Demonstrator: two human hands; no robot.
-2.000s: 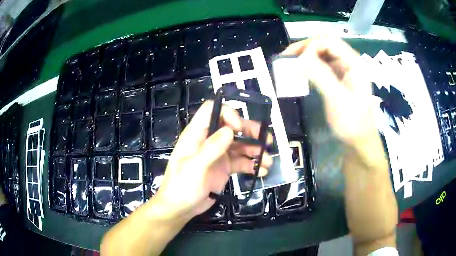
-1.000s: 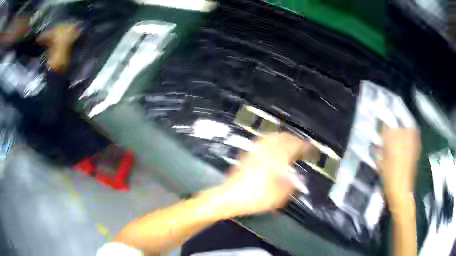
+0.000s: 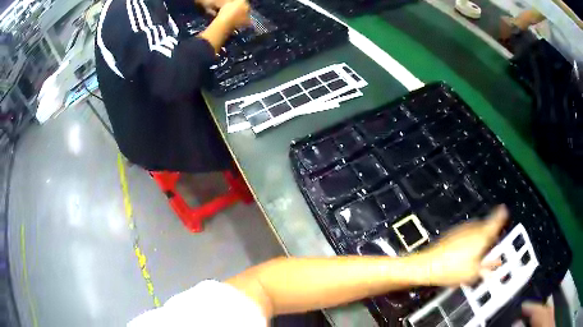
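My left hand [image 3: 463,252] reaches in from the lower left over the black blister tray [image 3: 383,163]. Its fingers are apart, slightly blurred, and nothing shows in them. Its lower fingertips are at the edge of a white die-cut sheet [image 3: 476,294] with dark squares, which lies over the tray's near right part. My right hand [image 3: 541,314] is cut off by the bottom edge beside this sheet; only some fingers show, and what it holds is unclear. A cream square frame [image 3: 410,232] lies in a tray pocket, left of my left hand.
More die-cut sheets [image 3: 300,96] lie on the dark green bench [image 3: 262,156]. Beyond them, a person in a black top [image 3: 153,96] works over another black tray [image 3: 287,35], beside a red stool [image 3: 198,207]. Another person's arm [image 3: 527,20] shows across the green conveyor [image 3: 396,38].
The view has swung left, bringing the neighbouring worker and floor into sight. The black housing that was in my left hand no longer shows there. My right hand is now mostly out of the picture.
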